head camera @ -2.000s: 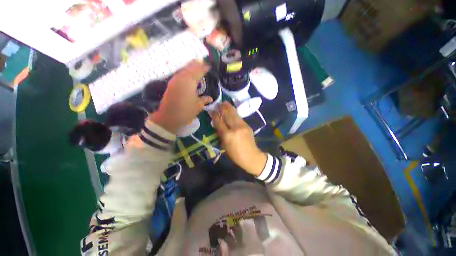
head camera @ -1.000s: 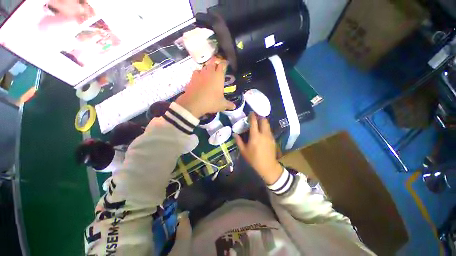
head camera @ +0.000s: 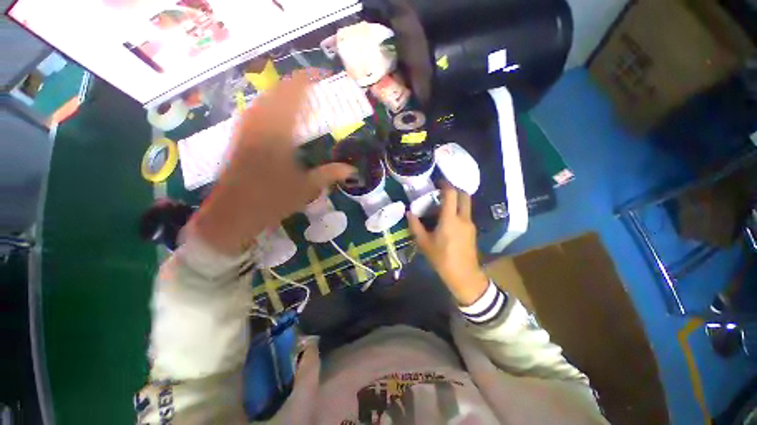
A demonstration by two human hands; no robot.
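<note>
Several white security cameras with black fronts stand in a row along the bench front. The rightmost camera and its neighbour show clearly; the others are partly behind my left arm. A black front shows at the far left. My left hand is blurred and raised over the left part of the row, thumb spread away from the fingers. My right hand is at the rightmost camera's round foot, with thumb and fingers apart around its near edge; whether it grips the foot is unclear.
A white keyboard and bright monitor are behind. A white mouse and white strip are right, below a large black case. Yellow tape lies left. White leads reach the front edge.
My left hand has moved left, away from the right-hand cameras. My right hand has shifted from the neighbouring camera's foot to the rightmost camera's foot. The head view has also shifted.
</note>
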